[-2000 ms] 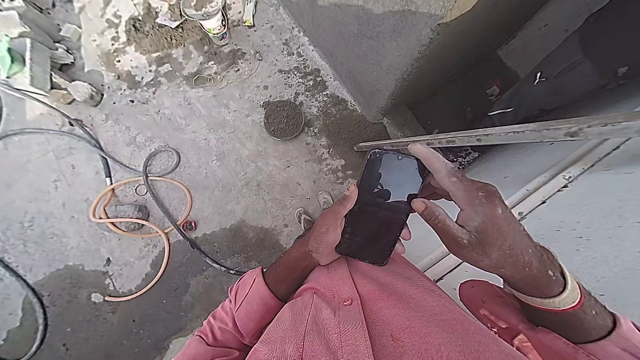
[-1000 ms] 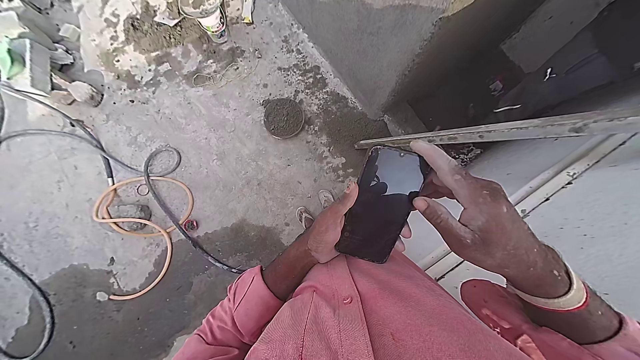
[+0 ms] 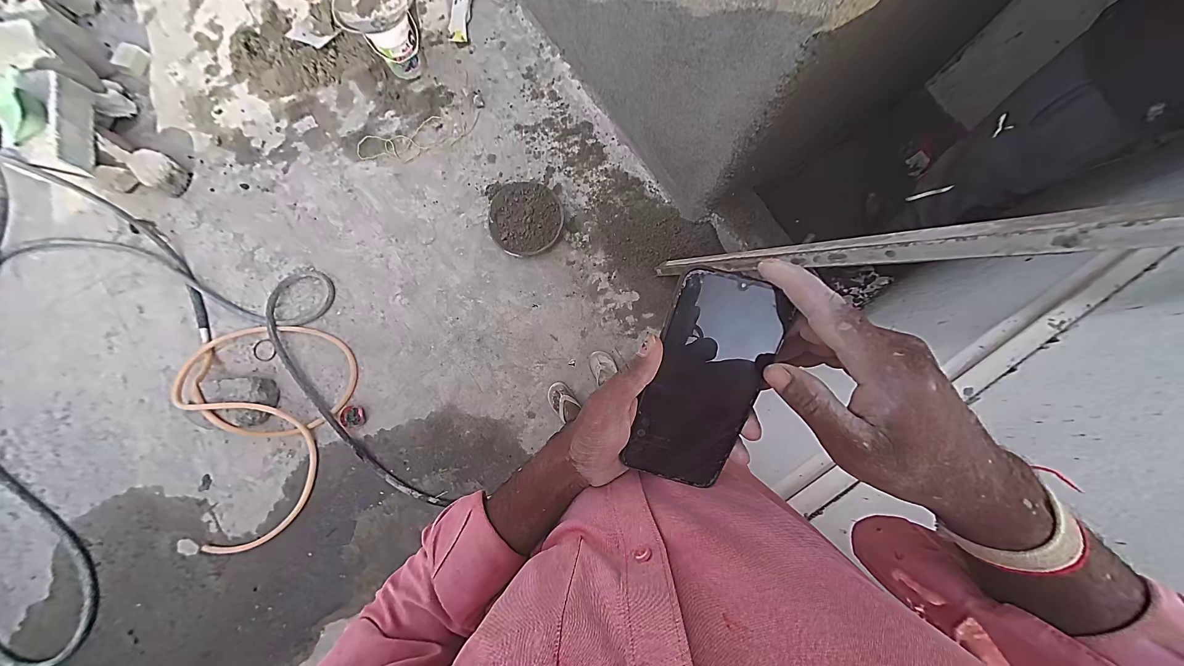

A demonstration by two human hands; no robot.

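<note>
A black smartphone (image 3: 698, 388) with a dark, reflecting screen lies in front of the pink shirt. My left hand (image 3: 606, 421) is wrapped round its lower part, thumb along the left edge and fingertips showing past the right edge. At the phone's upper right, my right hand (image 3: 879, 398) touches its corner and side with index finger and thumb; the other fingers are partly hidden behind it. A pale band with a red edge circles the right wrist.
Behind the phone runs a long straight metal bar (image 3: 925, 239). A round pan of mortar (image 3: 525, 218) sits on the concrete floor. Orange hose (image 3: 310, 462) and black hose (image 3: 305, 375) lie coiled at left. A bucket (image 3: 396, 46) stands near rubble (image 3: 69, 111) farther off. A plastered wall (image 3: 675, 83) rises at top.
</note>
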